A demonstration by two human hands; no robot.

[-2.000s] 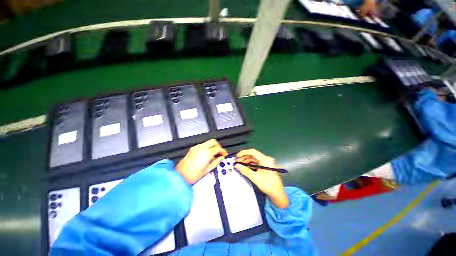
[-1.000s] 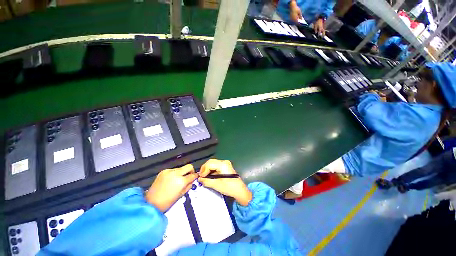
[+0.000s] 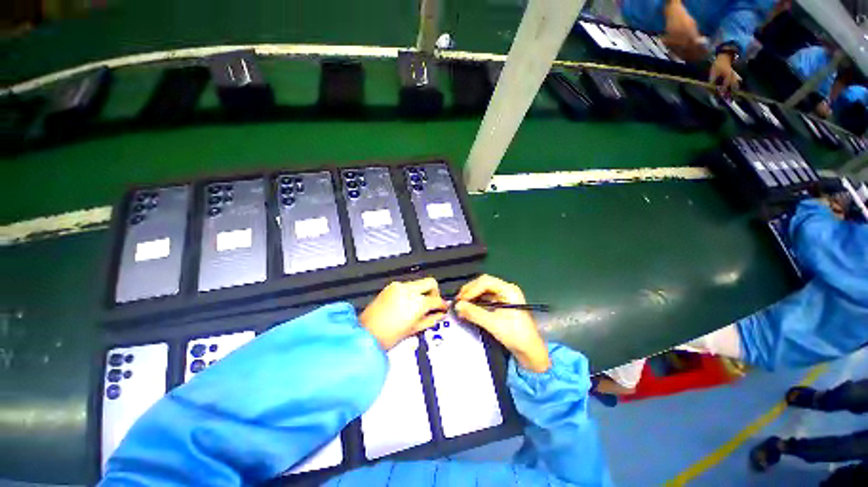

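A near black tray (image 3: 517, 430) holds a row of phones, backs up. My left hand (image 3: 404, 312) is at the top of the rightmost phone (image 3: 464, 385), its fingertips pinched together; what they hold is too small to tell. My right hand (image 3: 504, 319) is beside it, holding a thin black stick (image 3: 522, 306) that points right. The fingertips of both hands nearly meet over the camera lenses (image 3: 437, 339), partly hiding them. My left sleeve covers parts of the middle phones. A far tray (image 3: 481, 253) holds several grey phones with white labels.
A pale post (image 3: 519, 100) rises behind the far tray's right end. Dark holders (image 3: 420, 86) line the green belt (image 3: 324, 133) beyond. At the right a person in a blue smock (image 3: 818, 285) works by another tray (image 3: 773, 160). Other hands show at the top right.
The view has swung left since one second ago, so trays and hands appear further right. Both hands stay at the rightmost phone's camera area. The dark holders on the belt have shifted.
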